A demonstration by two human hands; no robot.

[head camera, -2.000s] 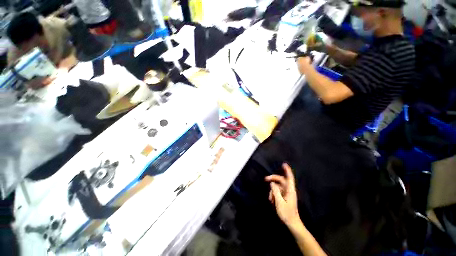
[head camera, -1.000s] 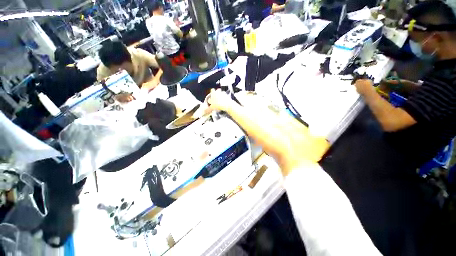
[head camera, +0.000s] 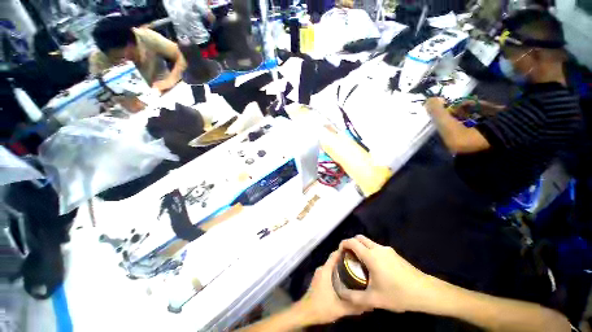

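Note:
My left hand (head camera: 318, 297) and my right hand (head camera: 388, 277) are together around a dark round object (head camera: 352, 270) with a gold ring and a pale top, perhaps a container. They hold it over my lap, in front of the table's edge. My fingers hide its sides. The white sewing machine (head camera: 269, 154) with its blue stripe and dark panel stands on the table to the left. A black fabric strip (head camera: 180, 219) hangs over its arm. Neither hand touches the machine.
Small snips (head camera: 273, 228) and a brown strip (head camera: 308, 207) lie right of the machine. Red-handled scissors (head camera: 330, 174) lie farther back. Crumpled clear plastic (head camera: 104, 155) is at left. A masked person (head camera: 519, 123) works at right, another (head camera: 139, 55) at back left.
My right hand reached across behind the machine and has come back over my lap. My left hand has come into view. Both hands now hold the round object. The view has shifted.

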